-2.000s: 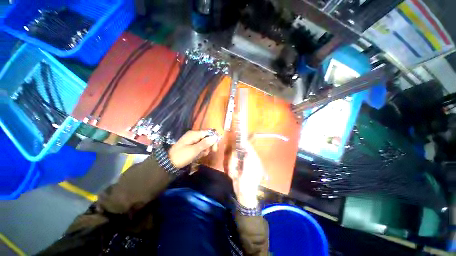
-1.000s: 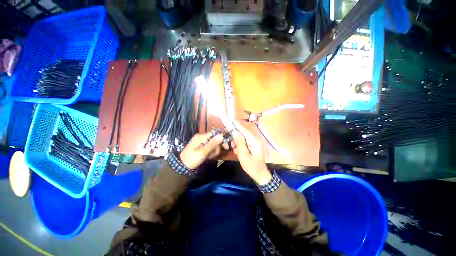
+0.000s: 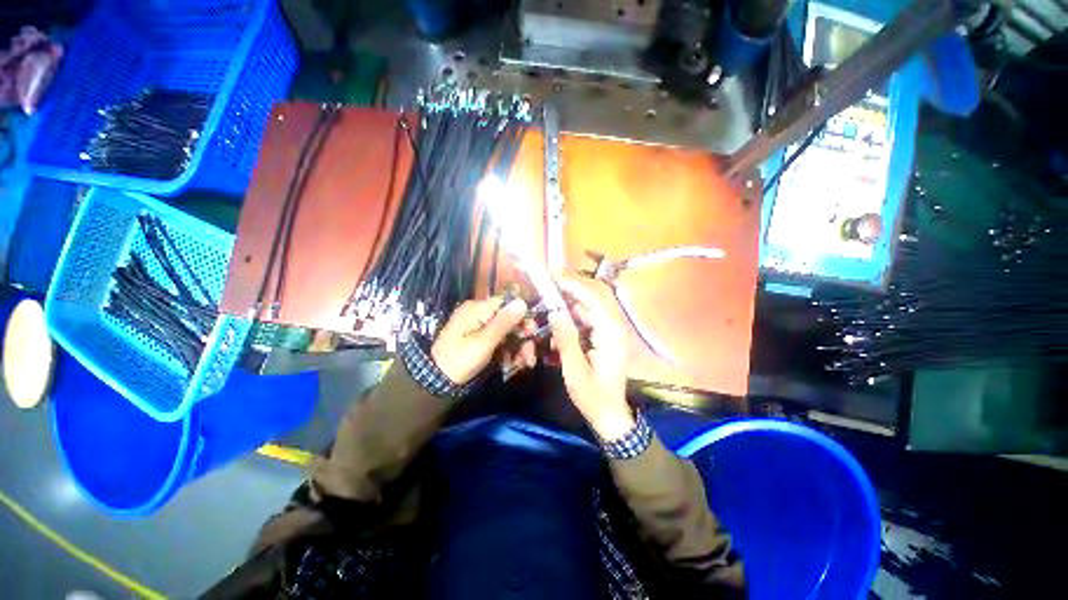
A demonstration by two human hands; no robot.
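Observation:
My left hand (image 3: 478,336) pinches small silver end fittings near the front edge of the orange-red board (image 3: 691,199). My right hand (image 3: 595,352) holds a bright, glare-washed metal bar (image 3: 524,249) that slants up and left over the cables. The fingertips of both hands nearly meet at the bar's lower end. A second narrow metal strip (image 3: 553,176) lies upright on the board. A fanned bundle of black cables (image 3: 439,211) with silver ends lies left of it. Pliers (image 3: 609,272) lie with handles spread, right of my right hand.
A dark blue basket (image 3: 240,88) and a light blue basket (image 3: 88,234) hold cables at left. Blue tubs (image 3: 129,440) stand at lower left and lower right (image 3: 779,504). A blue tray (image 3: 896,176) is right of the slanting metal bar. The press base (image 3: 469,70) is behind the board.
The view has swung round and shifted. My right hand has come in to my left hand, and the bar now slants left. The pliers show clear of my right hand.

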